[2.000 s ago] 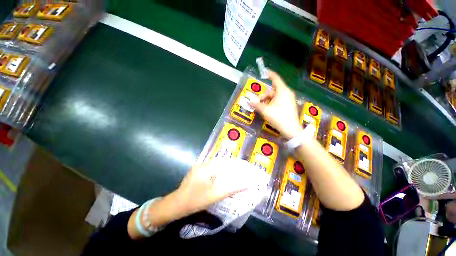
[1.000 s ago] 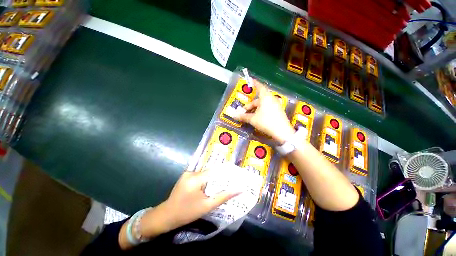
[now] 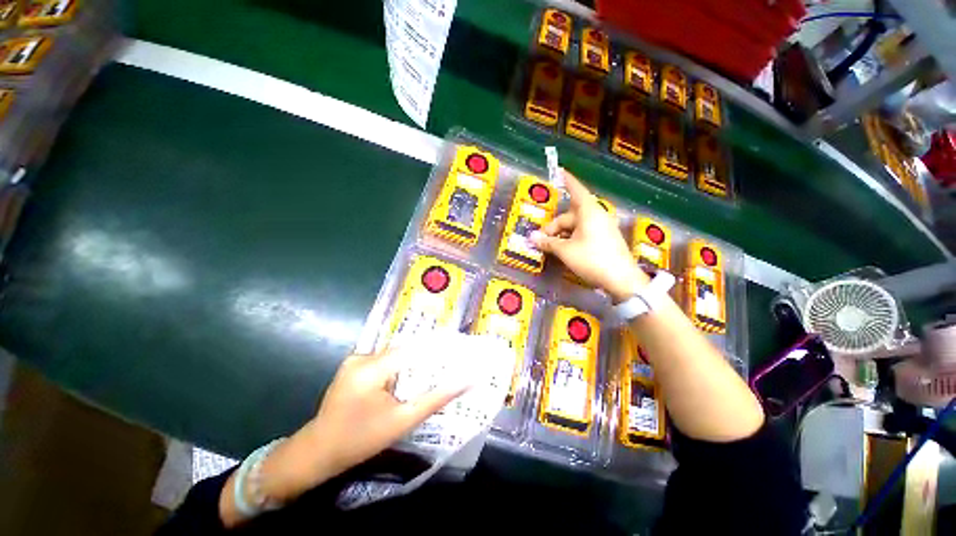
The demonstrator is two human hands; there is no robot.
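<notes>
A clear blister tray (image 3: 413,232) holds two rows of yellow devices with red discs. My left hand (image 3: 362,403) grips a white label sheet (image 3: 451,379) over the near row's left end; the sheet's lower part curls down. My right hand (image 3: 589,243) is over the far row, thumb and fingers on the lower part of the second yellow device (image 3: 530,222) from the left. A small white strip (image 3: 552,165) sticks up at a raised finger of this hand. Whether a sticker is under the fingertips cannot be told.
A second filled tray (image 3: 625,105) lies at the far side, stacked trays (image 3: 42,99) at far left. A printed strip (image 3: 415,58) hangs beyond the tray. Red bins (image 3: 702,26) stand behind. A phone (image 3: 794,375), white fan (image 3: 850,316) and pink fan (image 3: 932,366) are at right. A box (image 3: 63,461) is below left.
The view has shifted, so the trays appear further left. My right hand has moved from the far row's first device to the second. My left hand still holds the sheet.
</notes>
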